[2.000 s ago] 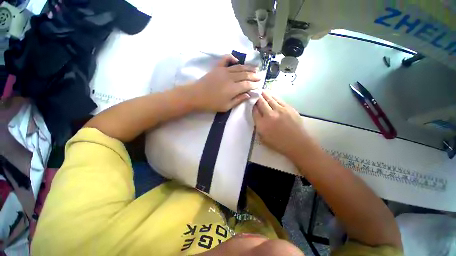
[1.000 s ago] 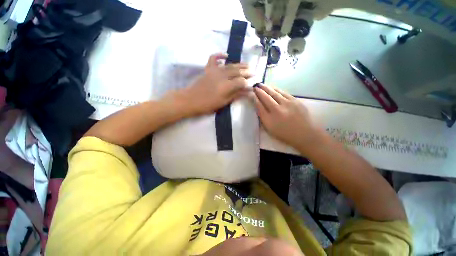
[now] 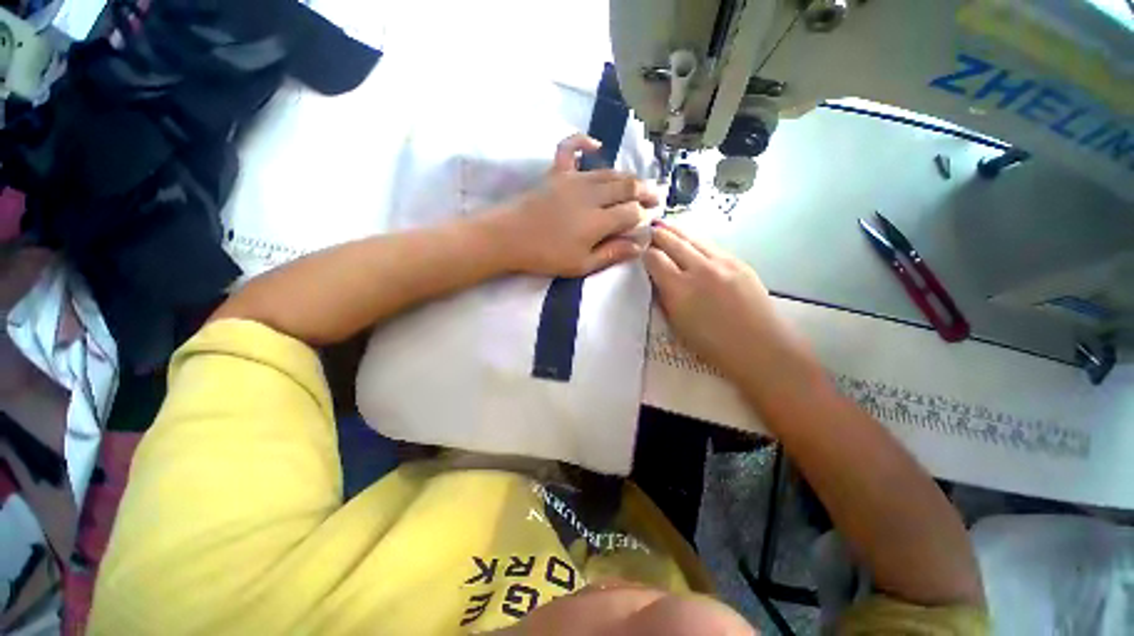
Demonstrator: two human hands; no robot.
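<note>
A white panel lies on the machine table and hangs over its front edge to my lap. A straight black strip runs along it, partly under my left hand. My left hand lies flat on the panel, pressing it just left of the presser foot. My right hand has its fingertips at the panel's right edge, just in front of the needle area, pinching that edge. The fabric right at the needle is mostly hidden by my fingers.
The sewing machine head with blue lettering stands over the table. Red-handled thread snips lie to the right. A printed ruler runs along the front edge. Black cut pieces are heaped at left, with pale and mauve pieces below.
Since one second ago, the panel's near end has swung slightly and hangs lower toward my lap. My hands remain by the needle. The camera view has shifted a little.
</note>
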